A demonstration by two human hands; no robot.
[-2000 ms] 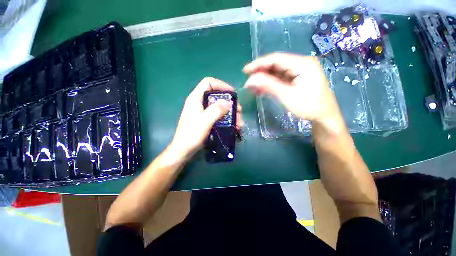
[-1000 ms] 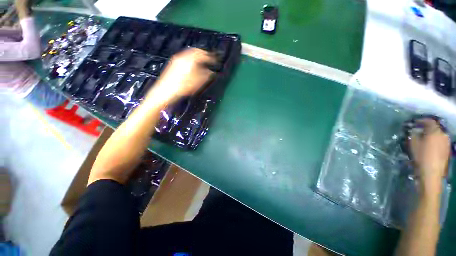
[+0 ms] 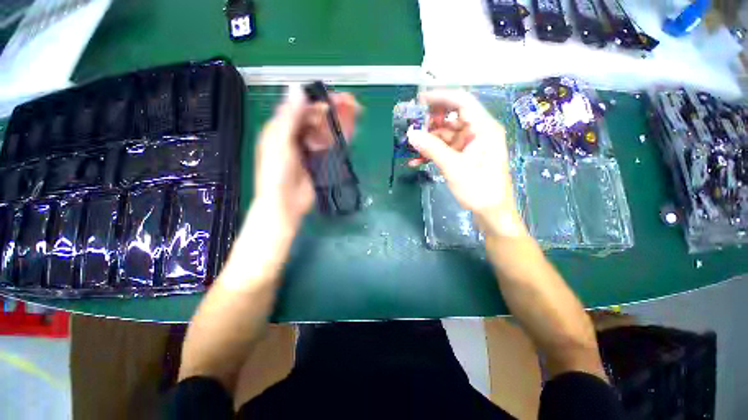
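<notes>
My left hand (image 3: 287, 156), blurred, holds a black device housing (image 3: 335, 176) tilted over the green mat, left of centre. My right hand (image 3: 463, 152) holds a silvery circuit board assembly (image 3: 403, 117) by its right side, with a thin dark wire or strip hanging below it. The housing and the board are apart. The clear blister tray (image 3: 551, 201) lies under and right of my right hand, with several boards (image 3: 559, 115) heaped at its back. My right fingertips partly cover the board.
A black blister tray (image 3: 107, 176) stands at left. A stacked tray of boards (image 3: 713, 156) is at far right, a small round part (image 3: 671, 217) beside it. Several black units (image 3: 551, 20) lie on a white sheet (image 3: 467, 61). A single unit (image 3: 239, 22) lies beyond the pale strip (image 3: 328, 75).
One second ago my left hand was over the black tray and my right at the clear tray. Both are now near the middle, holding a housing and a board. The view has turned.
</notes>
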